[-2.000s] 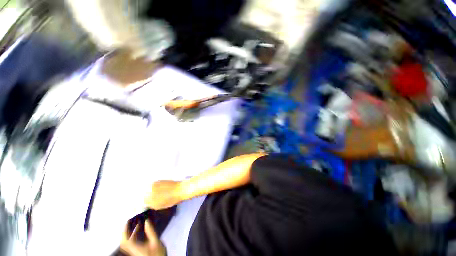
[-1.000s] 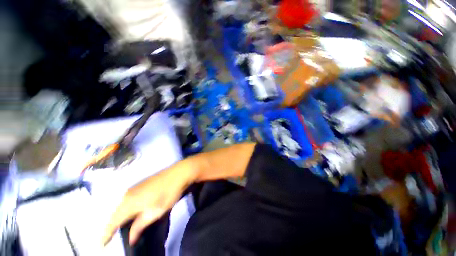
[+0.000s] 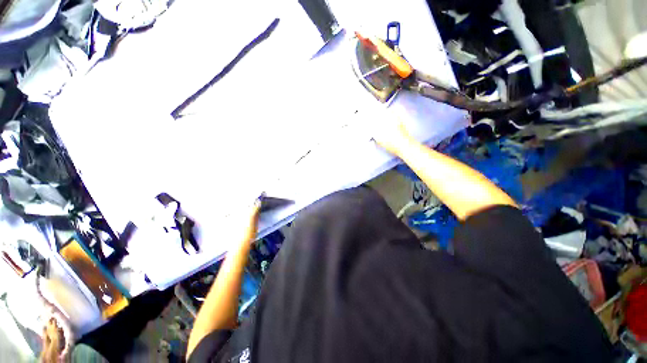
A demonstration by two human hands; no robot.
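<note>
White cloth lies along the near side of the white-covered table (image 3: 135,152). My left hand (image 3: 254,210) is at the near edge, touching a small dark piece (image 3: 277,203). My right hand (image 3: 397,140) rests flat-looking on white cloth further right. Glare washes out both hands' fingers, so their grip cannot be told. The iron (image 3: 379,71), with an orange handle, stands beyond my right hand, not held. A narrow black strip (image 3: 225,69) lies diagonally at the far left. A small crumpled black-and-white piece (image 3: 183,225) lies left of my left hand.
A dark band (image 3: 319,15) lies at the far edge. The iron's dark hose (image 3: 482,104) runs right. Cloth heaps (image 3: 35,159) border the table's left. An orange-brown board (image 3: 96,276) and another person's hand (image 3: 51,340) are at lower left. Blue crates (image 3: 489,166) stand at right.
The view has swung left, bringing the whole table in. My right hand, earlier near the dark cloth at the near edge, is now on white cloth near the iron. My left hand is apart from it.
</note>
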